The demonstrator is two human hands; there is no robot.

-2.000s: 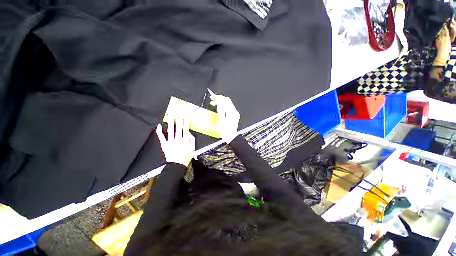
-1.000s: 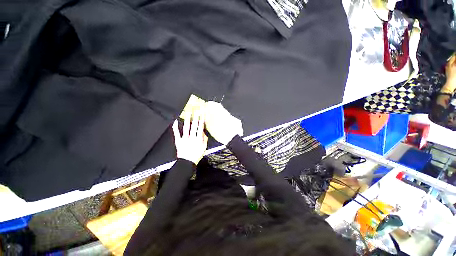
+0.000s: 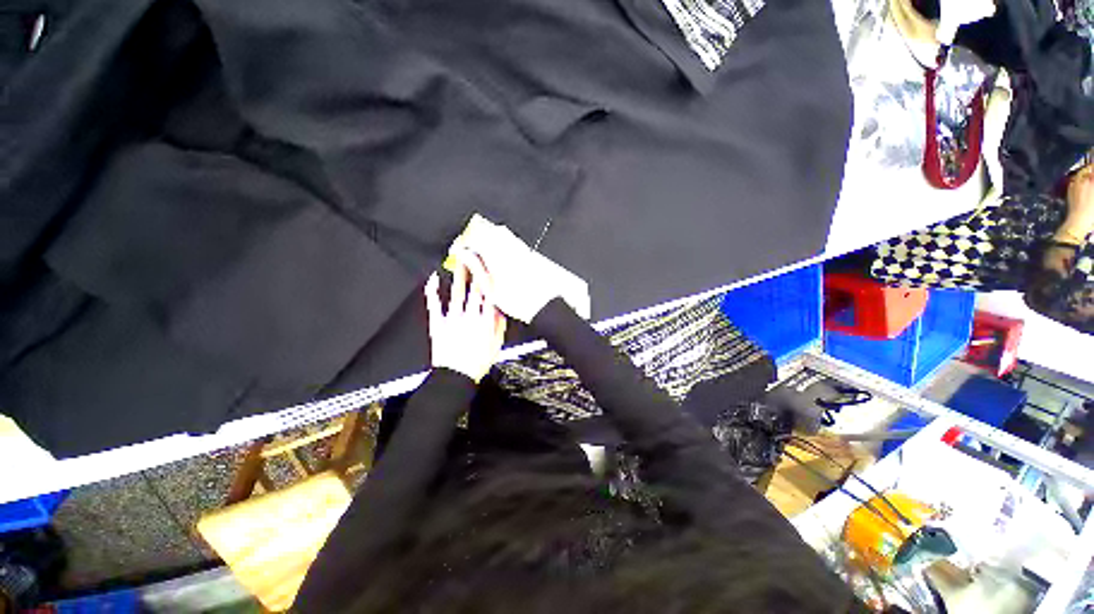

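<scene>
A black garment (image 3: 708, 180) lies spread over the white-topped table. A pale yellow card (image 3: 452, 260) lies on it near the front edge, almost wholly covered by my hands. My left hand (image 3: 466, 326) lies on the garment's edge with its fingers apart, fingertips at the card. My right hand (image 3: 518, 274) is just right of it, reaching over the card and touching or nearly touching my left fingers. Its fingers are blurred, and whether it holds a tool cannot be told. A thin pale line (image 3: 542, 234) shows on the cloth beside my right hand.
The table's front edge (image 3: 708, 298) runs below my hands. A striped cloth (image 3: 684, 348) hangs under it, beside a blue bin (image 3: 774, 314) and a red stool (image 3: 872, 302). A wooden stool (image 3: 276, 528) stands lower left. Another person's arm (image 3: 1077, 210) shows at right.
My right hand has moved left from the card's right end to its left part, beside my left fingers, covering most of the card. The view has shifted, so the garment sits farther right.
</scene>
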